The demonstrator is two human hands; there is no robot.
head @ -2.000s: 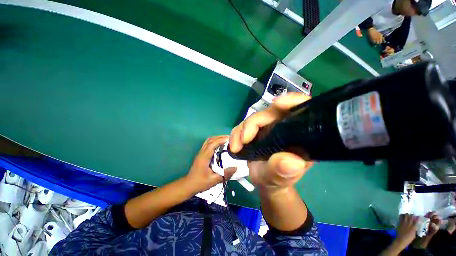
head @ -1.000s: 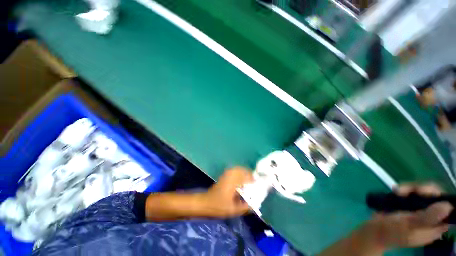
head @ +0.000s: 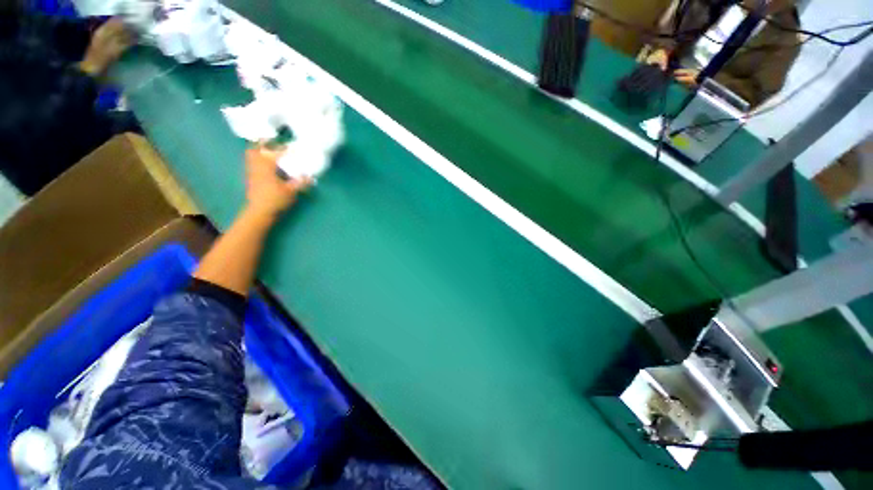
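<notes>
My left hand (head: 271,182) is stretched out over the far left part of the green bench (head: 402,306). It is on a white plastic housing part (head: 311,124), with fingers at its near edge; the part is blurred. More white parts (head: 191,33) lie beyond it along the bench. My right hand is not in view. The black electric screwdriver (head: 809,448) hangs at the lower right, cut off by the picture's edge, its thin bit over the screw feeder (head: 704,383).
A blue bin (head: 321,397) of white parts lies under my left arm, with an open cardboard box (head: 91,234) beside it. Another person's hand (head: 107,43) is at the upper left. A person works across the line (head: 780,48).
My left hand has moved far left with the white part. My right hand has left the view and no longer holds the screwdriver. The view has swung left.
</notes>
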